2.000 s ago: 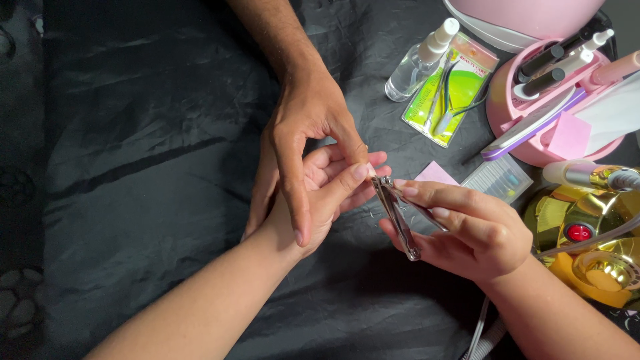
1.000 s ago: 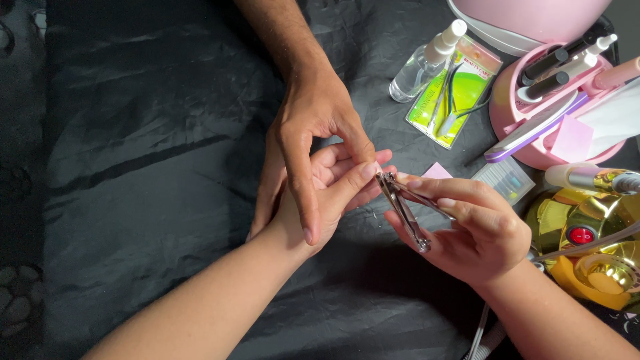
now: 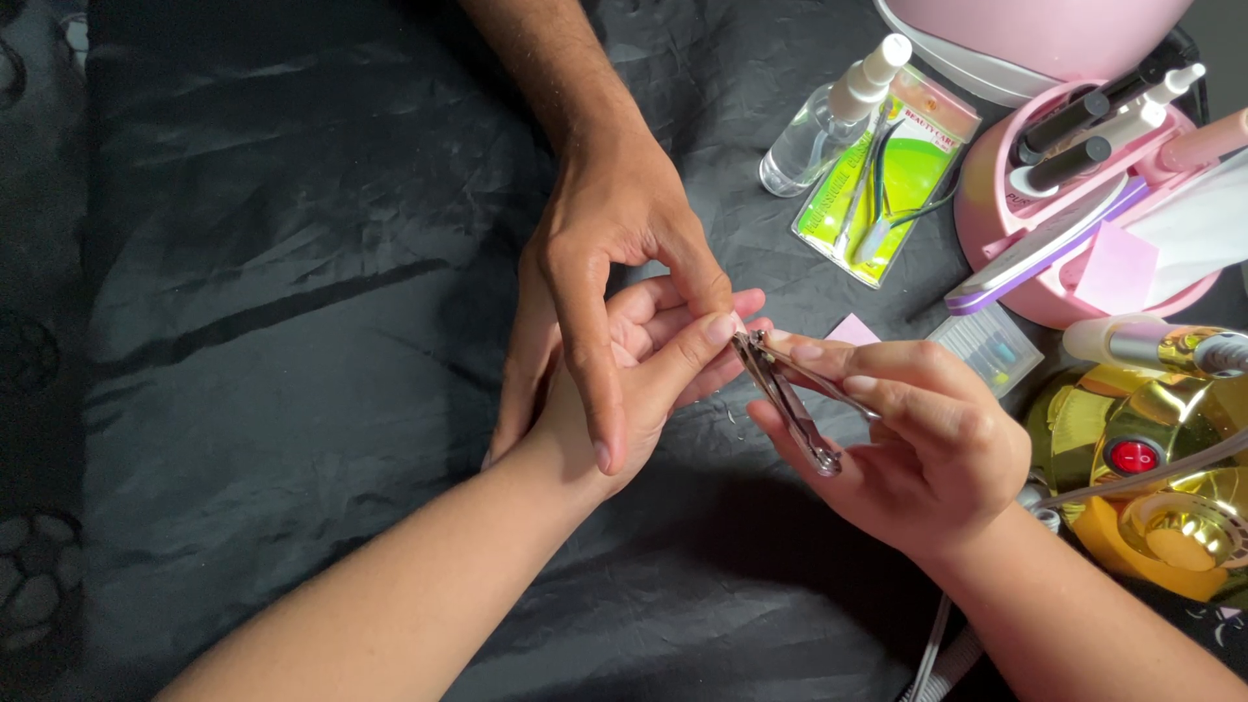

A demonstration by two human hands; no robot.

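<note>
My left hand point(image 3: 673, 366) is palm up at the centre, its thumb and fingers pinching a fingertip of another person's hand point(image 3: 624, 234), which reaches in from the top. That person's other fingers hang around my left wrist. In my right hand point(image 3: 907, 439) are metal nail clippers point(image 3: 795, 405), their lever under my fingertips and their body towards my palm. The clippers' jaws meet the pinched fingertip beside my left thumb; the exact bite is too small to tell. Small pale clippings point(image 3: 729, 414) lie on the black cloth point(image 3: 292, 322) below.
At the upper right stand a clear spray bottle point(image 3: 814, 136), packaged cuticle nippers point(image 3: 882, 200) and a pink organizer point(image 3: 975, 224) with bottles and a nail file point(image 3: 1048, 244). A small clear case point(image 3: 990, 346) and a gold device point(image 3: 1082, 419) with a cable are near my right hand.
The lower end of the nail clippers has swung a little to the right and up with my right hand. My left hand and the other person's hand stay nearly where they were.
</note>
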